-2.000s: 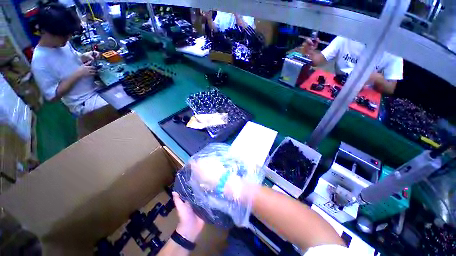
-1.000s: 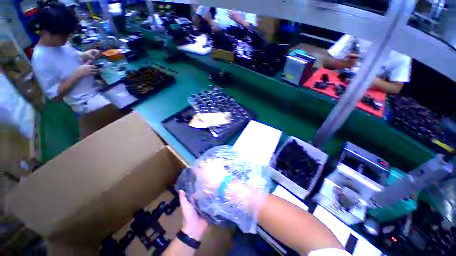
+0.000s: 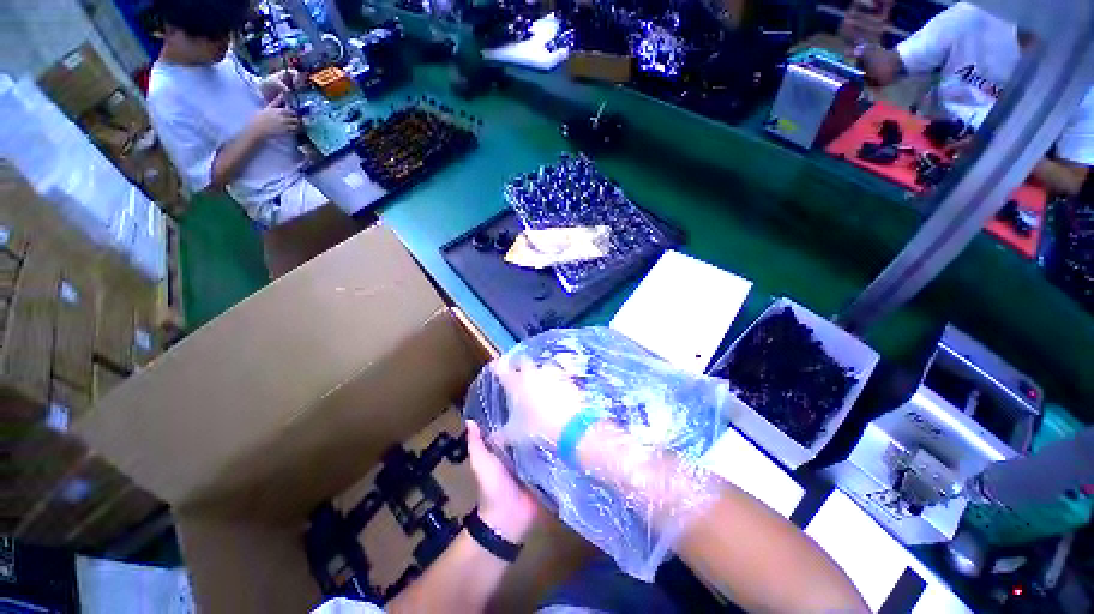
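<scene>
A clear crinkly plastic bag (image 3: pixel 636 396) with small dark parts at its left end is in front of me, over the near edge of the carton. My left hand (image 3: pixel 502 486), with a black wristband, holds the bag from below and left. My right hand (image 3: pixel 546 408), with a blue band at the wrist, is inside the bag and shows through the plastic; its fingers are blurred, so I cannot tell what they hold.
An open carton (image 3: pixel 276 384) at left holds black assemblies (image 3: pixel 420 498). Behind the bag are a black tray (image 3: pixel 504 282) with a cell tray, a white bin (image 3: pixel 858 360) of small black parts and a screw feeder (image 3: pixel 948 444). Coworkers sit at left (image 3: pixel 228 120) and far right.
The view has shifted, so the bench things appear further right and the carton shows more. Both hands remain at the bag, with the right hand still inside it.
</scene>
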